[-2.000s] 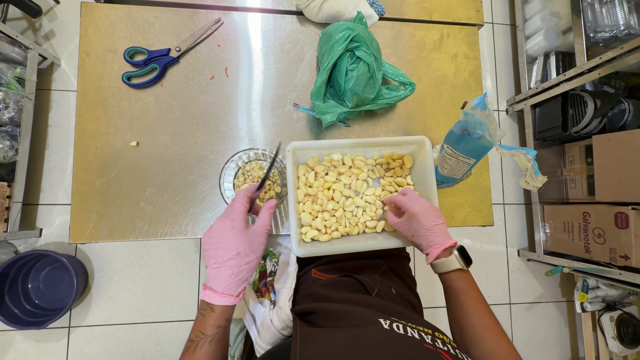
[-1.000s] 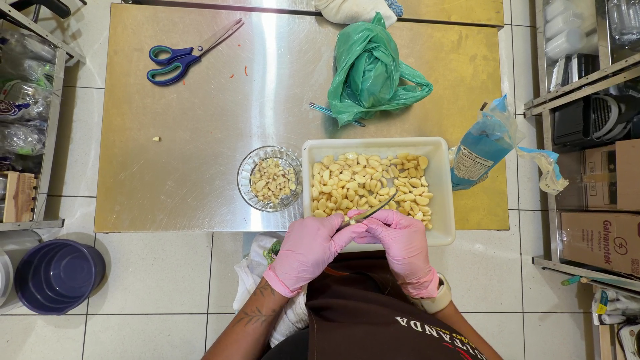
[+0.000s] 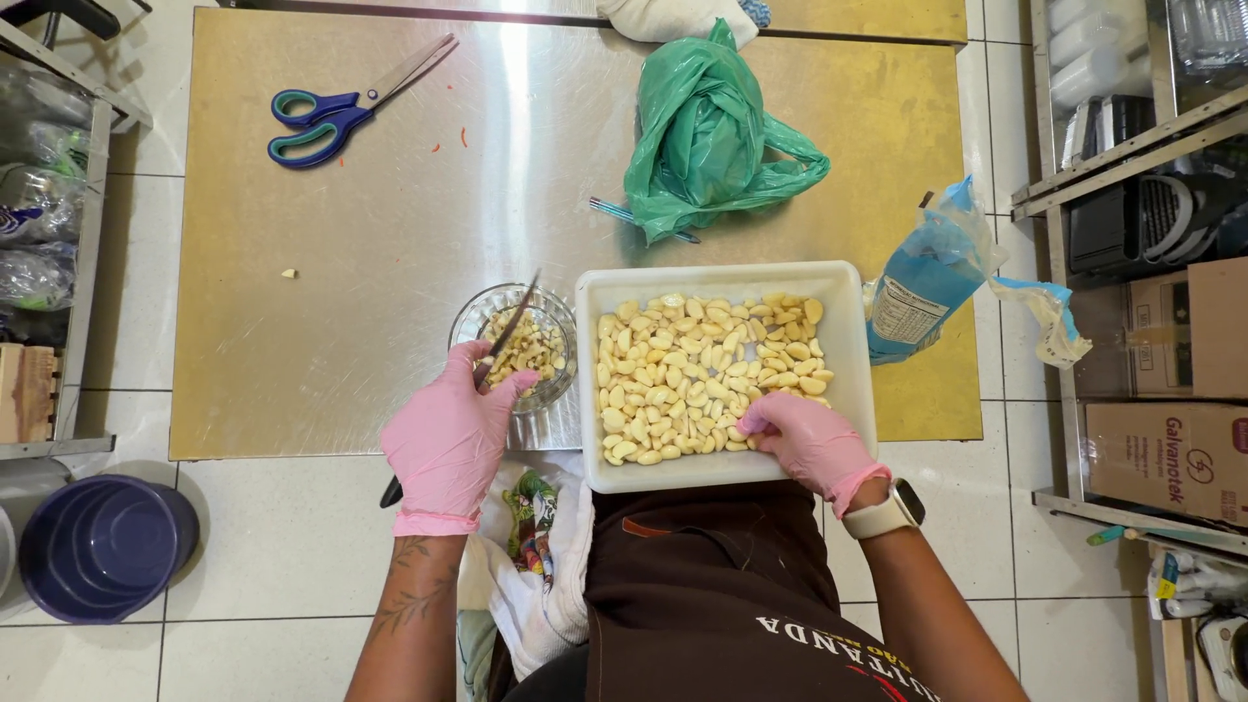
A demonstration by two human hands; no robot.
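Note:
In a pink glove, my left hand [image 3: 458, 429] grips a knife [image 3: 515, 317], its dark blade slanting up over a glass bowl [image 3: 468, 310] of small trimmed pieces [image 3: 536, 353]; the handle end shows below the hand. A white plastic tray [image 3: 726, 278] beside the bowl holds many peeled garlic cloves [image 3: 673, 375]. My right hand [image 3: 809, 439], also gloved in pink, reaches over the tray's near right corner, its fingertips down among the cloves. Whether a clove is between those fingers is hidden.
Scissors [image 3: 322, 122] lie on the metal table [image 3: 322, 361] at the back left. Behind the tray are a green plastic bag [image 3: 697, 136] and a pen [image 3: 634, 216]. An opened blue packet [image 3: 916, 292] stands at the right. A dark blue bucket [image 3: 107, 546] is on the floor.
My hands were together at the tray's near edge one second ago. They have parted: the left with the knife has moved left to the bowl, the right to the cloves.

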